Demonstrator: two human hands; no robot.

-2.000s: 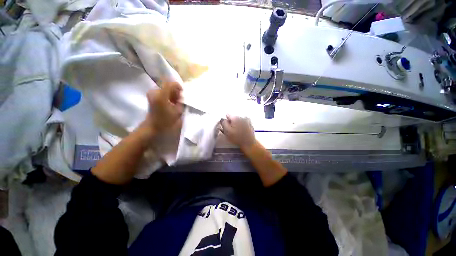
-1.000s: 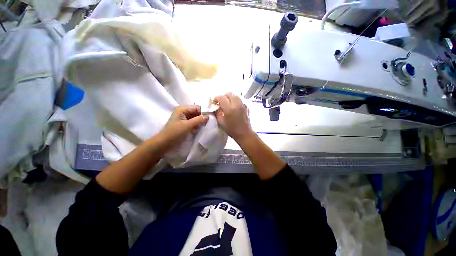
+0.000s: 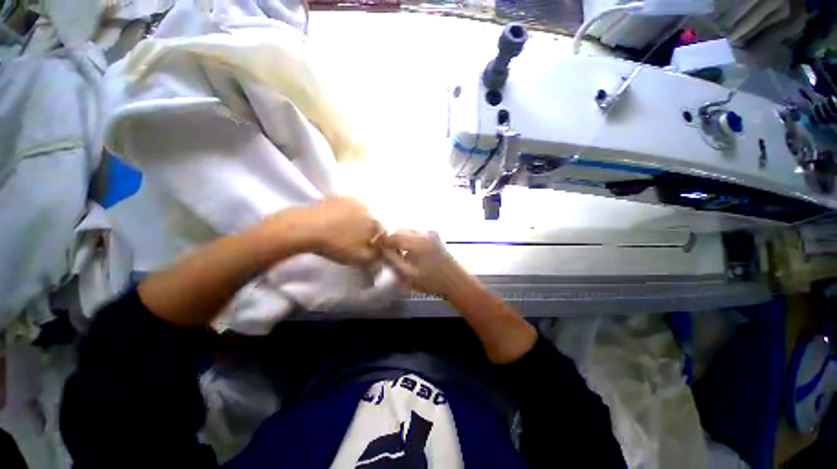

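An off-white cloth garment (image 3: 220,151) lies in loose folds on the white sewing table, left of the machine. My left hand (image 3: 344,231) is bare, slightly blurred, and grips the cloth near the table's front edge. My right hand (image 3: 422,261) is bare and pinches the cloth edge beside my left fingertips. The fingertips of both hands meet and partly hide the pinched part. A yellowish part of cloth (image 3: 335,128) shows along the garment's right side. The needle area (image 3: 493,188) is up and right of my hands, with no cloth under it.
The white machine head (image 3: 606,128) reaches across the right side. A grey ruler-marked edge (image 3: 569,295) runs along the table front. More pale cloth (image 3: 46,174) is heaped at the left, with a blue piece (image 3: 121,181) beside it. Crumpled pale cloth (image 3: 633,376) lies below the table at the right.
My hands have come together at the cloth edge and moved down towards the table front since one second ago. My left hand has turned over, back upward. The lower cloth is more bunched.
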